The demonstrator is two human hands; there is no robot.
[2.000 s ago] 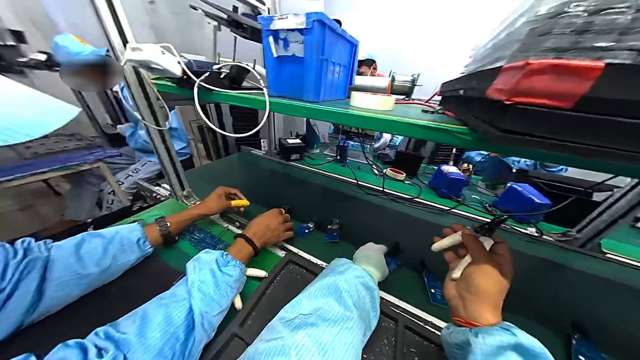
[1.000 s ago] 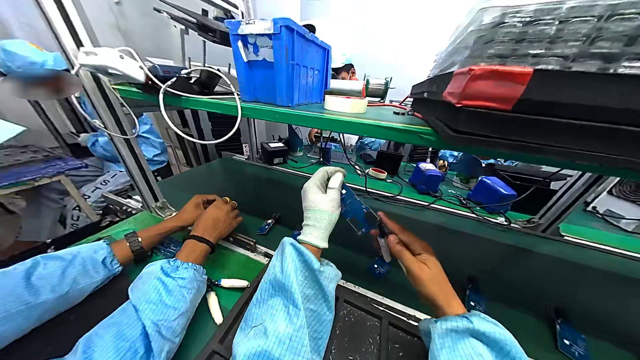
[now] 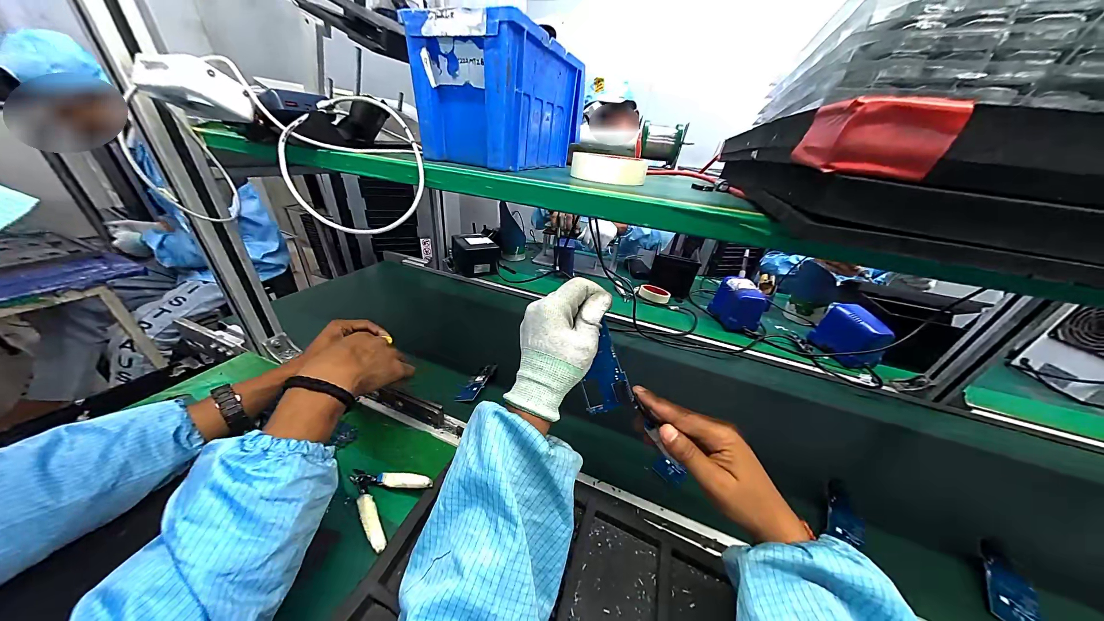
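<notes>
My left hand (image 3: pixel 561 345), in a white knit glove, grips the top of a blue circuit board (image 3: pixel 606 375) and holds it upright above the dark green conveyor belt (image 3: pixel 759 448). Bare and to the right, my right hand (image 3: pixel 720 461) is closed on a hand tool, probably cutters (image 3: pixel 653 423), whose head meets the board's lower right edge. The fingers hide much of the tool. Beyond it, another blue board (image 3: pixel 668 470) lies on the belt. Below my hands is a black compartment tray (image 3: pixel 660 543) scattered with small clippings.
At left, a co-worker's hands (image 3: pixel 349 362) work beside the belt, near white-handled cutters (image 3: pixel 392 481) on a green surface. More boards (image 3: pixel 1009 591) lie on the belt at right. A green shelf (image 3: pixel 483 183) crosses above, bearing a blue crate (image 3: pixel 496 86) and black trays (image 3: pixel 906 172).
Two seconds ago my left hand was low over the belt and my right hand held white-handled cutters away from it; both hands have since come together at a raised board.
</notes>
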